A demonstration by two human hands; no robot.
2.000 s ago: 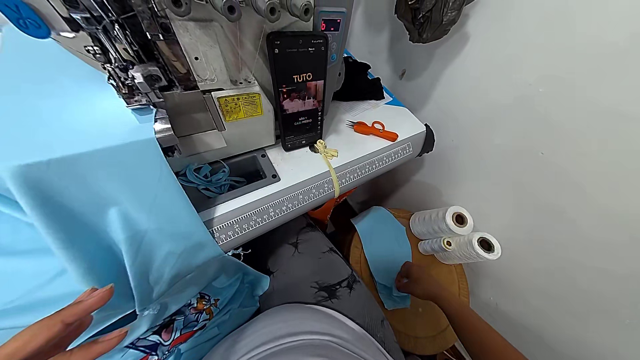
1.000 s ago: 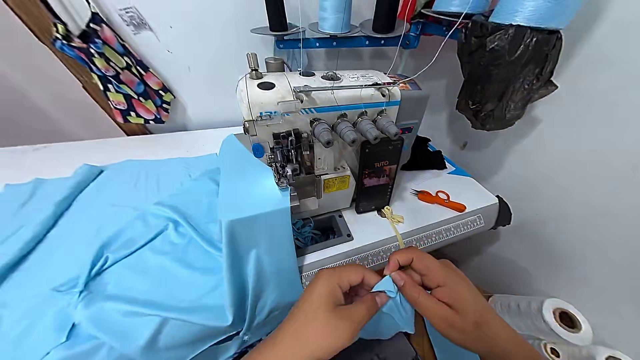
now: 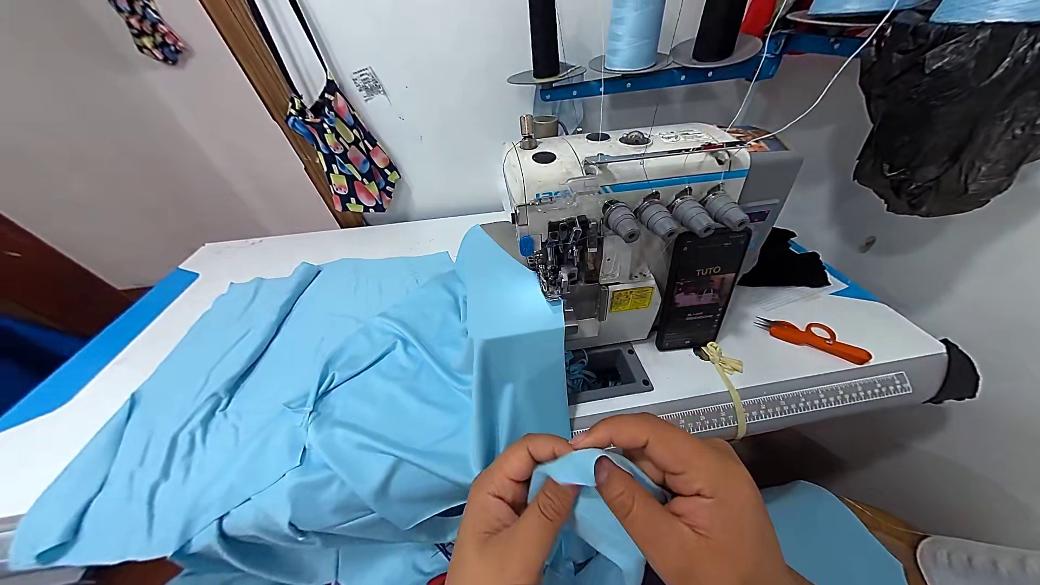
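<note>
My left hand (image 3: 516, 508) and my right hand (image 3: 678, 496) meet at the lower middle, thumbs and fingers pinching the edge of a light blue fabric piece (image 3: 605, 520) between them. Left of them a large light blue cloth (image 3: 390, 406) spreads over the table, its upper right part reaching the presser foot area of a white overlock sewing machine (image 3: 634, 171). A printed motif shows partly beneath my hands. Another light blue piece (image 3: 825, 528) lies on a round wooden stool at the lower right.
A phone (image 3: 703, 288) leans on the machine. Orange thread snips (image 3: 816, 340) lie right of it, near black cloth (image 3: 786, 260). A ruler tape (image 3: 821, 398) runs along the table's front edge. Thread cones (image 3: 634, 34) stand behind; a black plastic bag (image 3: 946, 114) hangs at right. White thread cone (image 3: 975, 561), lower right.
Two seconds ago my hands were apart, the right at a blue piece on the stool; now both hold a blue piece together. The view has swung up and left.
</note>
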